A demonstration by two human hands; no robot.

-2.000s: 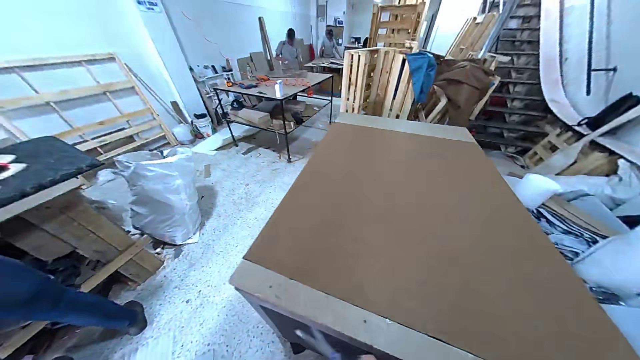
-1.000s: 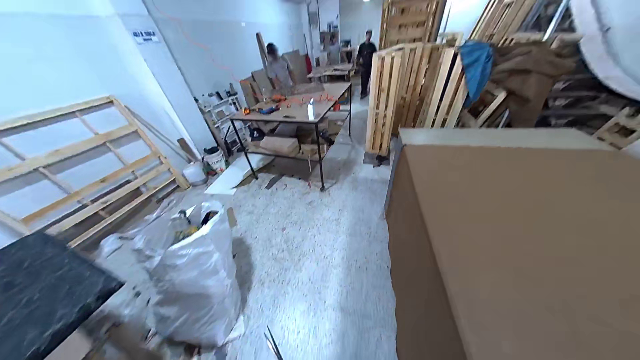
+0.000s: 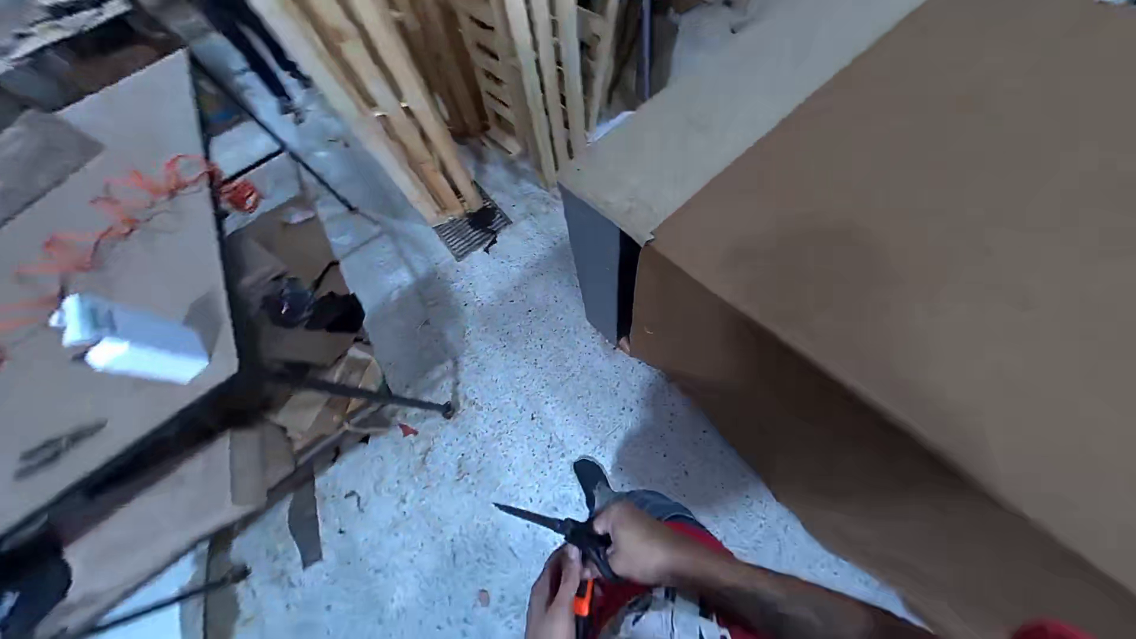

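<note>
At the bottom middle, my right hand (image 3: pixel 637 543) is closed around the dark handles of a pair of scissors (image 3: pixel 532 517), whose blades point left. Just below and left of it, my left hand (image 3: pixel 557 593) has its thumb close to the scissor handles. Its fingers hold an orange-and-black tool (image 3: pixel 582 599), perhaps a utility knife, partly cut off by the frame's lower edge. To the right of both hands stands a large box-like piece covered in brown cardboard (image 3: pixel 887 266).
A worktable (image 3: pixel 169 257) at left carries a coiled orange air hose (image 3: pixel 133 200) and a white container (image 3: pixel 146 342); scraps lie on its lower shelf. Wooden frames (image 3: pixel 390 106) stand ahead beside a floor grate (image 3: pixel 470 232). A person's legs (image 3: pixel 253 44) show at upper left.
The view has swung down and come nearer the worktable. Both hands now show; a second ago only scissor-like tips appeared at the bottom edge.
</note>
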